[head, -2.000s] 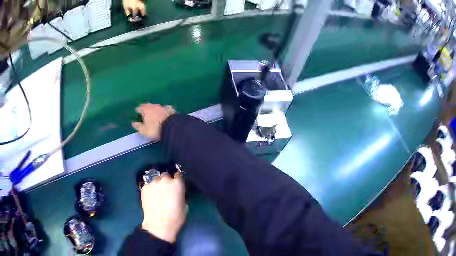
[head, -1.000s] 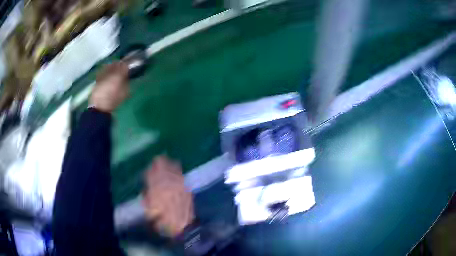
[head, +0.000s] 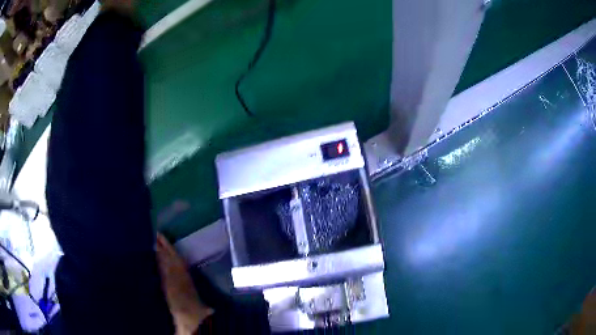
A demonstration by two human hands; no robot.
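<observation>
The silver-white screw feeder (head: 291, 169) stands in the middle of the view. Its red-lit switch is at the top right, small shiny pieces lie in its dark window, and its metal pick-up front is at the bottom. My left arm in a dark sleeve reaches up the left side. Only a blurred bit of my left hand (head: 120, 4) shows at the top edge, so anything in it is hidden. My right hand (head: 182, 288) is low, left of the feeder, partly hidden by the left sleeve. Its fingers and any hold cannot be made out.
A green strip (head: 314, 72) and metal rail (head: 487, 101) run behind the feeder. A pale post (head: 428, 72) rises behind it. A black cord (head: 258, 55) hangs above the strip. A white board (head: 33, 173) and a blue tool (head: 47, 302) are at left. A clear tangled heap (head: 586, 78) is at right.
The view has shifted and the feeder appears closer. My left arm has reached farther up, taking the hand nearly out of view. My right hand appears lower and farther left.
</observation>
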